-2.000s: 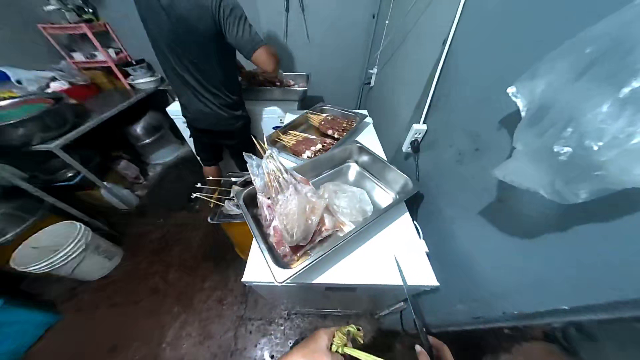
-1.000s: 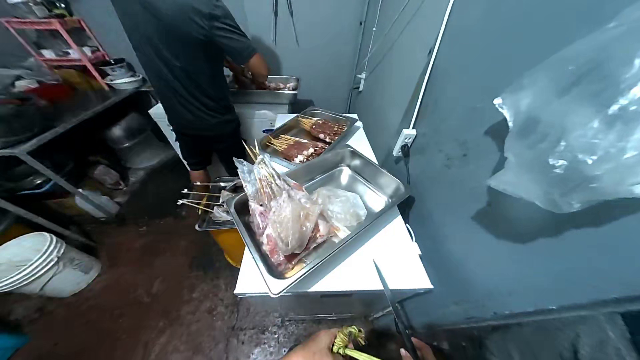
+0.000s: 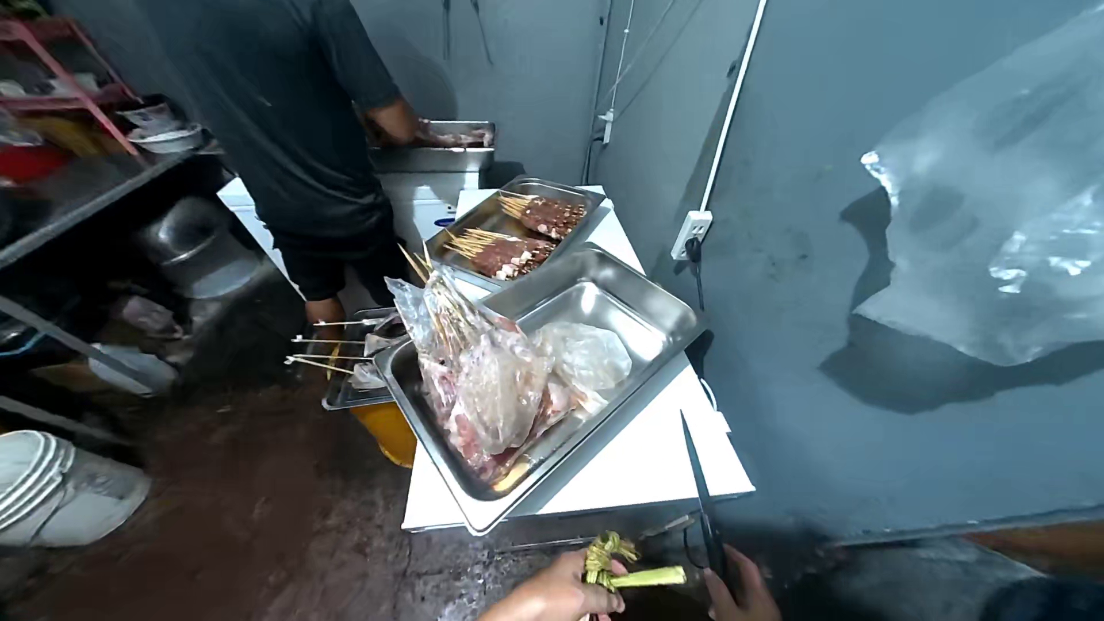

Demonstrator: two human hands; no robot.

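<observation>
At the bottom centre my left hand [image 3: 565,591] grips a folded and knotted bundle of green plant stalks [image 3: 611,561], with one cut end pointing right. My right hand [image 3: 743,591], beside it at the lower right, is closed around the dark handle of a knife [image 3: 700,487], whose long blade points up. Beyond my hands, a steel tray [image 3: 634,306] on a white-topped surface [image 3: 681,448] holds plastic bags of raw meat and wooden skewers [image 3: 483,379]. Behind it, a second steel tray [image 3: 561,190] carries two piles of skewered meat [image 3: 517,250].
A person [image 3: 302,129] in dark clothes stands at the back, arm over a steel pan [image 3: 470,155] of meat. White stacked buckets [image 3: 78,500] are at the lower left. A smaller tray with skewers [image 3: 345,392] sits left of the big tray. A plastic sheet [image 3: 1009,207] hangs by the right wall.
Both hands keep hold of the stalks and the knife, which stay close together. The person at the back remains bent over the pan. The view has shifted slightly.
</observation>
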